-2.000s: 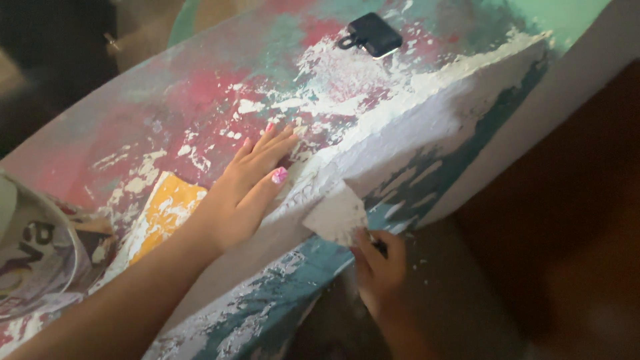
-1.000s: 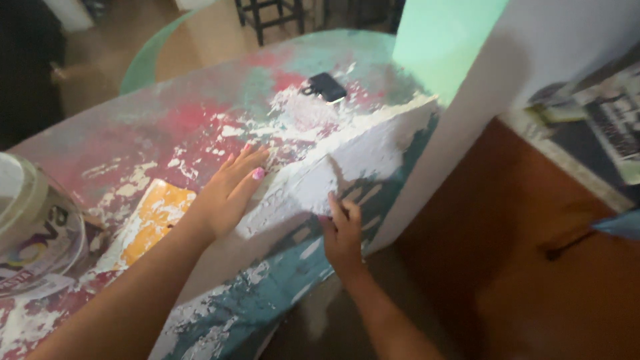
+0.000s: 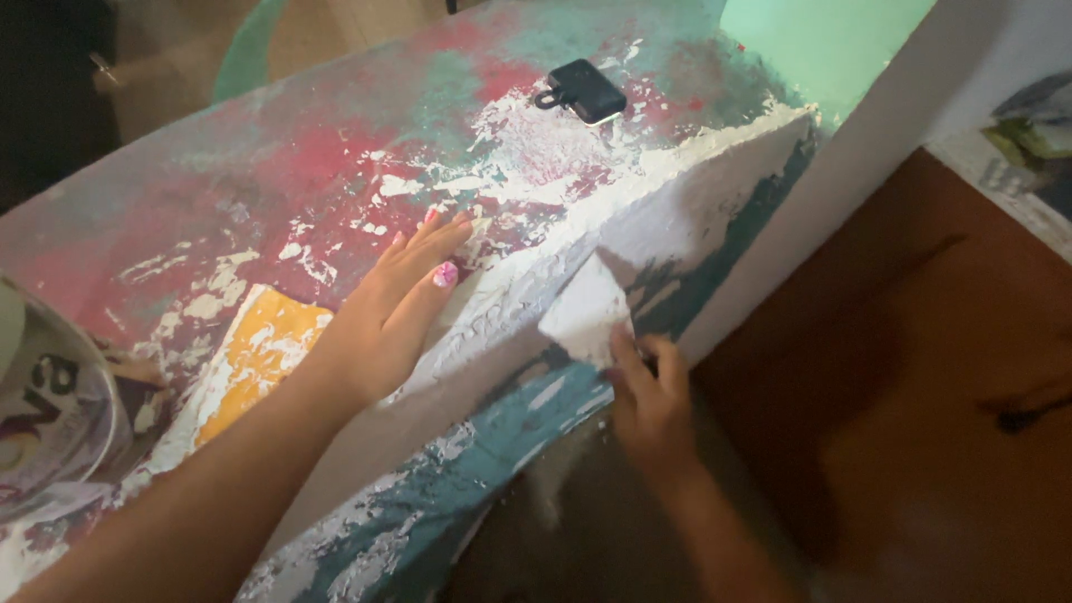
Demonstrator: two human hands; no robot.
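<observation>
My left hand (image 3: 398, 310) lies flat, palm down, at the white-smeared edge of a red and green painted countertop (image 3: 335, 159); it holds nothing. My right hand (image 3: 653, 394) grips a putty knife (image 3: 590, 310), whose broad blade is coated white and sits against or close to the counter's side face. White filler paste (image 3: 695, 201) covers the upper part of that side, with teal paint (image 3: 536, 410) showing below. An orange sheet (image 3: 268, 352) smeared with paste rests on the counter beside my left forearm. The knife's handle is mostly hidden in my fingers.
A plastic bucket (image 3: 50, 402) with printed writing stands at the left. Farther back on the counter lies a small black device with a loop (image 3: 586, 90). A pale wall edge (image 3: 804, 218) rises at the counter's right end, beside a brown surface (image 3: 879, 377).
My right hand has moved with the putty knife along the counter's side, and the blade faces the view again. My left hand stays on the edge. The view has shifted.
</observation>
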